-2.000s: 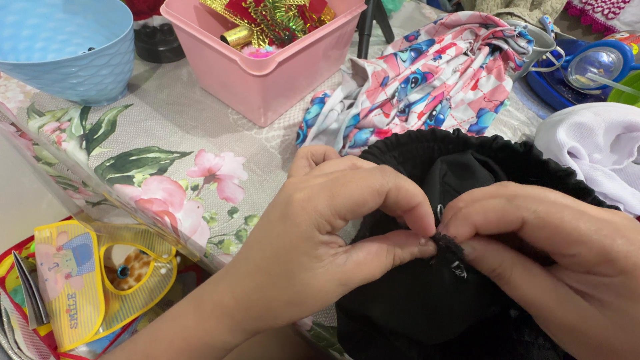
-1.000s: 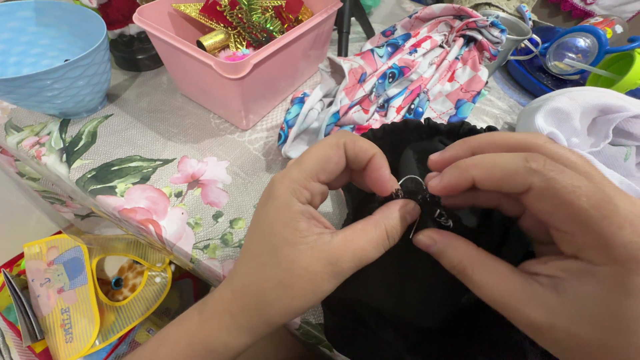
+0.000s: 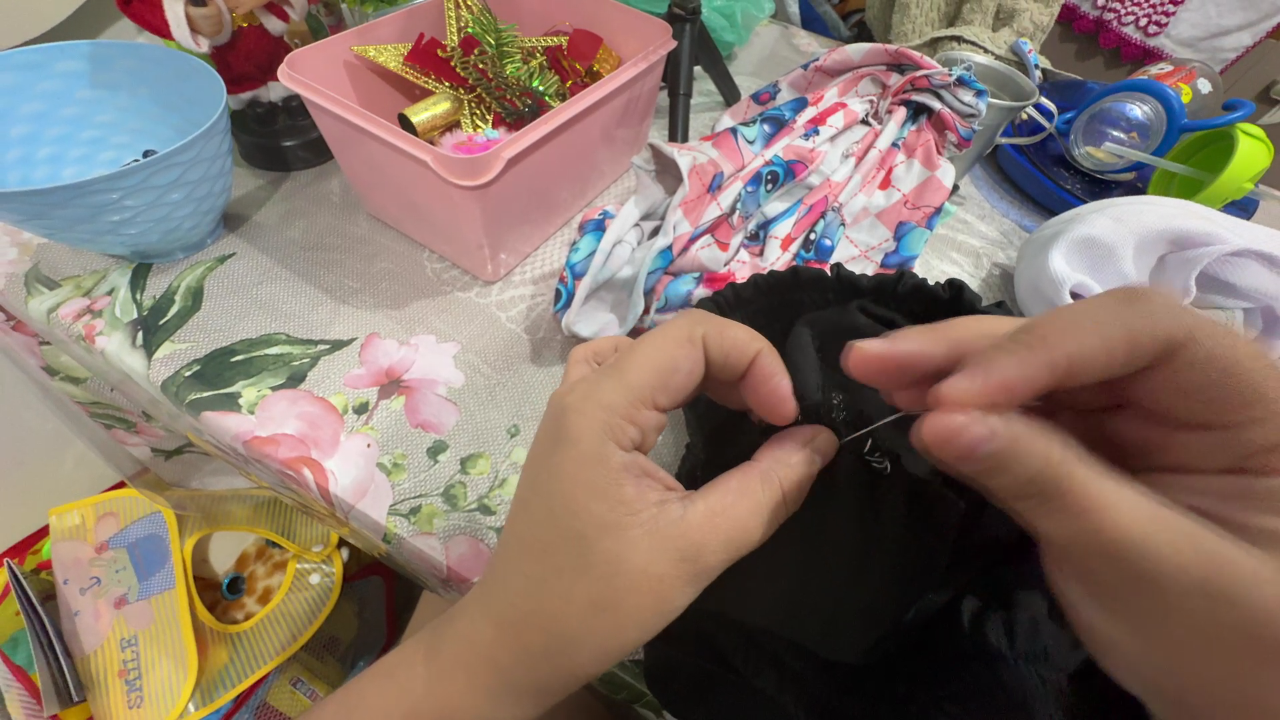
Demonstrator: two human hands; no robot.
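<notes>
A black garment with a gathered edge (image 3: 840, 580) lies under both hands, with light stitches in its dark cloth. My left hand (image 3: 690, 450) pinches a fold of it between thumb and forefinger. Just right of those fingertips, a thin needle or taut thread (image 3: 872, 428) runs from the fold toward my right hand (image 3: 1090, 430). The thumb and fingers of my right hand are close around its far end, slightly blurred. Whether the thin line is metal or thread is hard to tell.
Behind the garment lies a patterned cloth (image 3: 790, 190). A pink bin (image 3: 490, 190) of decorations and a blue bowl (image 3: 110, 160) stand back left. White cloth (image 3: 1150, 250) and blue goggles (image 3: 1120, 120) are at right. A yellow-trimmed bib (image 3: 120, 610) lies low left.
My right hand has drawn away to the right from my left fingertips, and a thin straight line now shows between them. The loop of thread seen one second ago is gone.
</notes>
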